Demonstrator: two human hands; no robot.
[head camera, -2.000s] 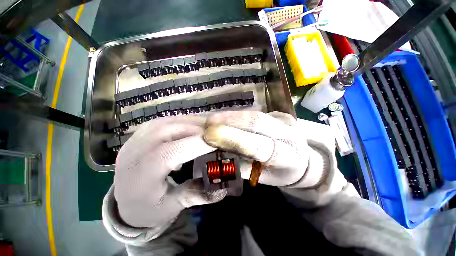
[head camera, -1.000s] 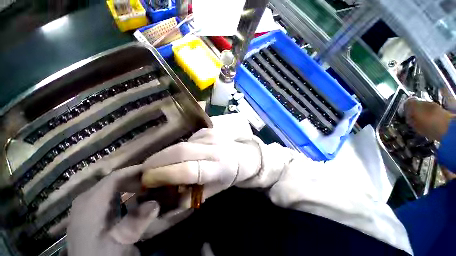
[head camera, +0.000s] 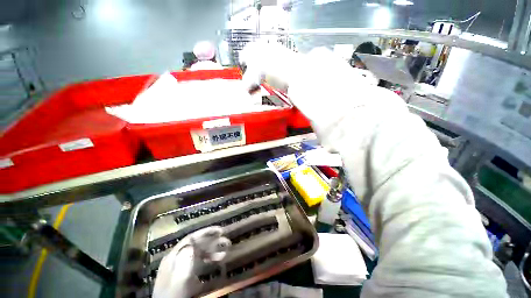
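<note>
My right hand (head camera: 271, 65), in a white glove, is raised over the red bin (head camera: 163, 139) on the shelf. A small dark block (head camera: 254, 89) shows at its fingertips, blurred; the rest of its grip is hidden. A white sheet (head camera: 198, 100) covers much of the bin's contents. My left hand (head camera: 198, 253), gloved, is over the steel tray (head camera: 314, 238), fingers curled by the rows of dark grey inductors (head camera: 250, 212). Whether it touches or holds one cannot be told.
A second red bin (head camera: 64, 145) stands at left. A yellow box (head camera: 308, 185), a white bottle (head camera: 329, 208) and white wipes (head camera: 339, 259) are right of the tray. My right sleeve hides much of the blue bin (head camera: 354, 206). People show behind the shelf.
The view has tilted up to the shelf. My right hand has moved from beside my left hand up and forward to the red bin. My hands are now apart, my left over the tray.
</note>
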